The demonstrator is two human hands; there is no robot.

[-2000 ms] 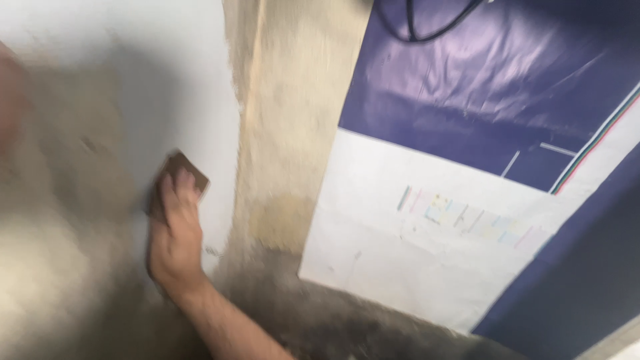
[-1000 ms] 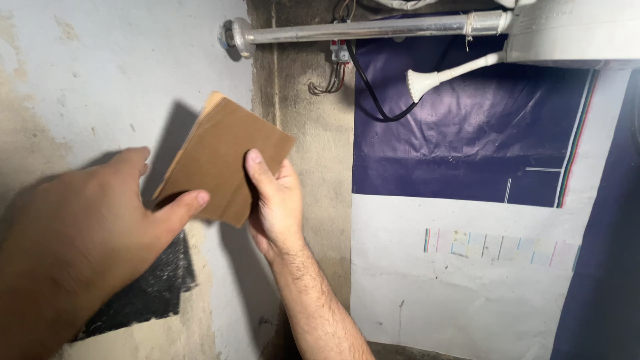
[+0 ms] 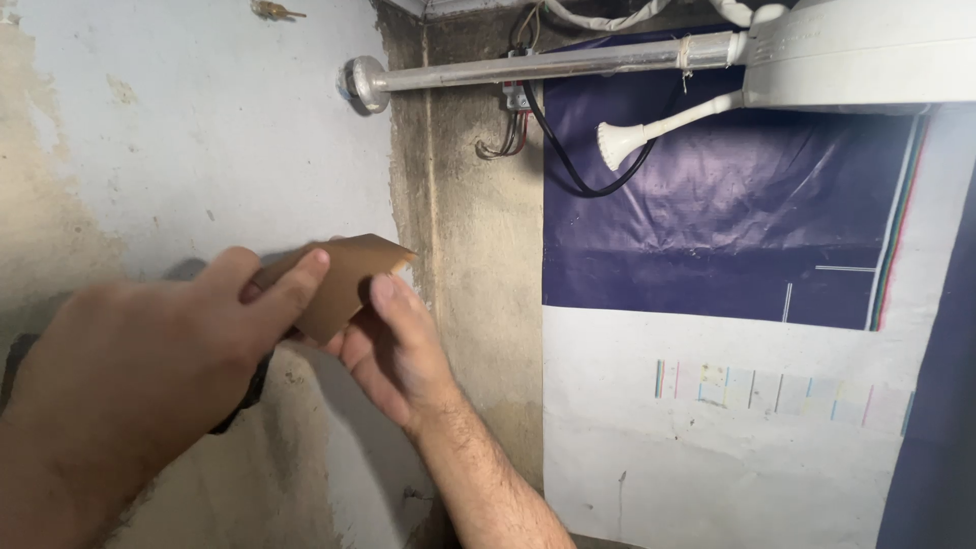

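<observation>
A brown sheet of sandpaper, bent or folded, is held between both hands in front of the wall. My left hand grips its left part, the index finger lying across the brown face; this hand is slightly blurred. My right hand pinches the lower right part, thumb up near the edge. Behind them stands a wall with pale blue-white paint and bare beige patches. A dark patch on the wall shows partly behind my left hand.
A metal pipe runs from the wall to a white shower unit with a small nozzle. A black cable hangs beside a breaker with loose wires. A purple and white printed sheet covers the right wall.
Two seconds ago one hand pressed the brown sheet flat to the wall. One second ago both hands were at the sheet, held more upright; now it is tilted and bent between them.
</observation>
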